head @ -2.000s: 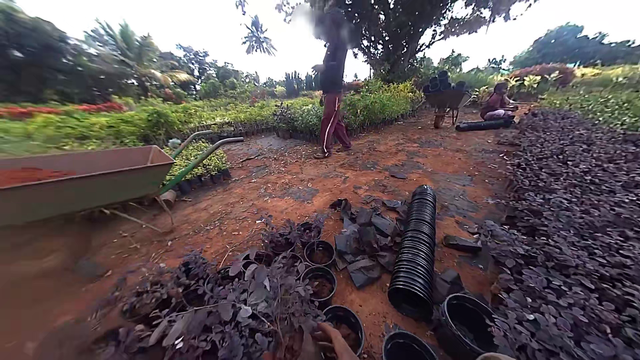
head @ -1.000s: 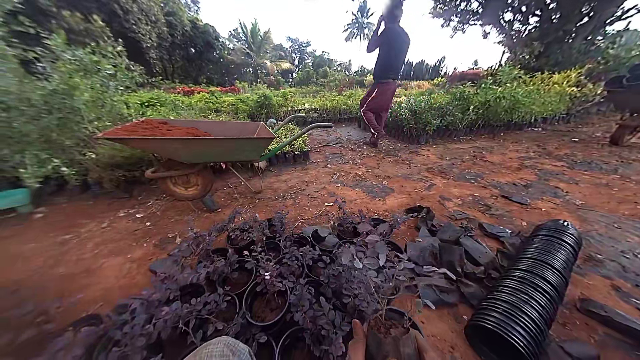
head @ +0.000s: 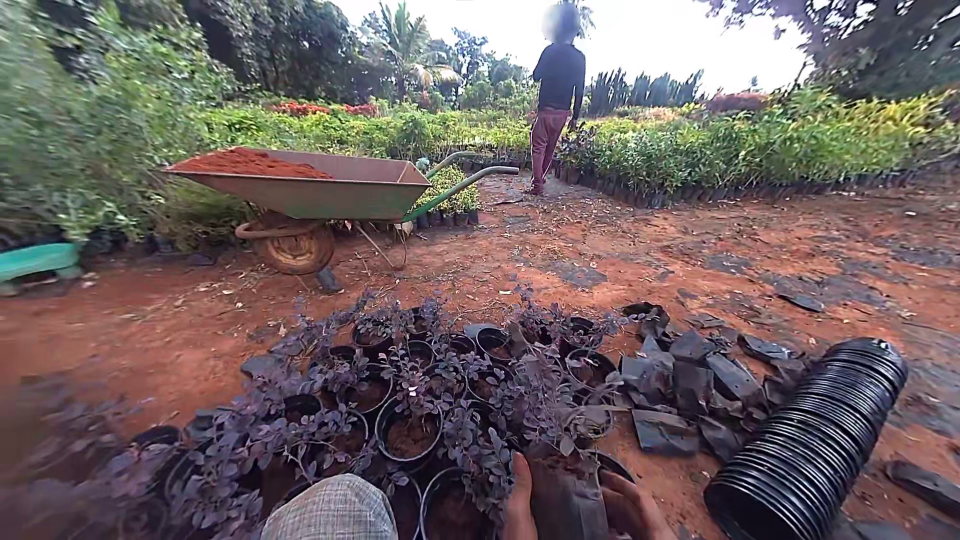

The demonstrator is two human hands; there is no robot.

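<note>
Between my left hand (head: 519,501) and my right hand (head: 634,506), at the bottom centre, is a black nursery bag (head: 568,501) of soil holding a purple-leaved seedling (head: 544,397). Both hands press on its sides, and their lower parts are cut off by the frame. Just behind the bag shows the rim of a black plastic pot (head: 615,465). To the left stand several black pots with soil and purple-leaved plants, one of them a round pot (head: 409,433). A long nested stack of black pots (head: 810,435) lies on the ground at the right.
Crumpled black nursery bags (head: 694,382) lie between the plants and the stack. A wheelbarrow (head: 330,187) holding red soil (head: 251,163) stands at the left, beyond the pots. A person (head: 555,97) stands farther back on the path. My clothed knee (head: 334,510) is at the bottom.
The view has swung left since two seconds ago. The bagged seedling between my hands now shows more plainly than one second ago.
</note>
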